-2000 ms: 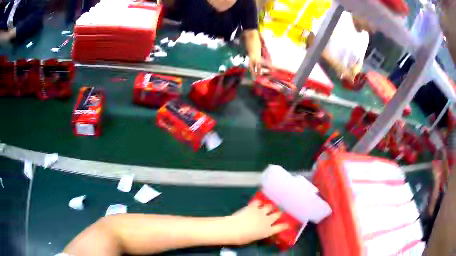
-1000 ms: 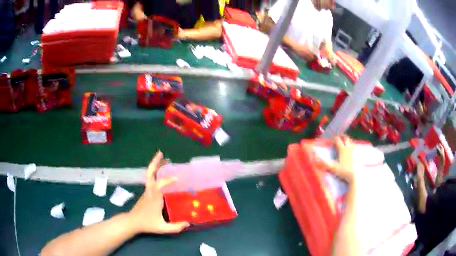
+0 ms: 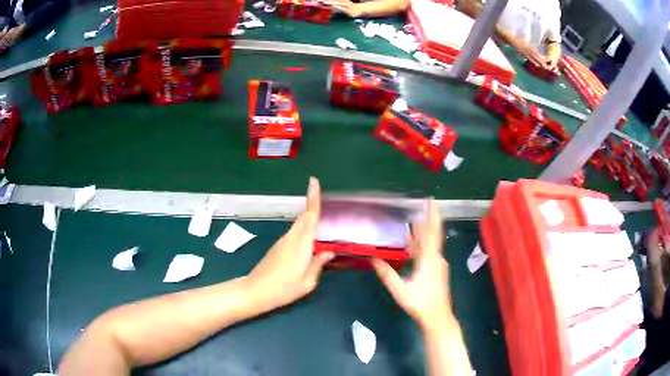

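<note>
A small red carton (image 3: 361, 255) is between my two hands on the near dark green surface, its pale white-grey flap raised and blurred. A flat whitish area fills most of its opening; I cannot tell whether it is an insert or the flap. My left hand (image 3: 292, 257) holds the carton's left end, with thumb at the front and a finger raised behind. My right hand (image 3: 422, 275) is at the right end, thumb at the front edge, fingers raised behind. A stack of red trays (image 3: 518, 272) with white items in its pockets stands to the right.
A pale rail (image 3: 139, 201) separates the near surface from the green belt (image 3: 176, 150), which carries red cartons (image 3: 275, 121). White scraps (image 3: 184, 267) lie on the near surface. A slanting post (image 3: 602, 110) rises behind the trays. Other people's hands (image 3: 551, 57) show across the belt.
My right hand has left the tray stack and come to the carton's right end. The red interior with yellow spots no longer shows. The view has shifted, so the belt cartons appear higher and further right.
</note>
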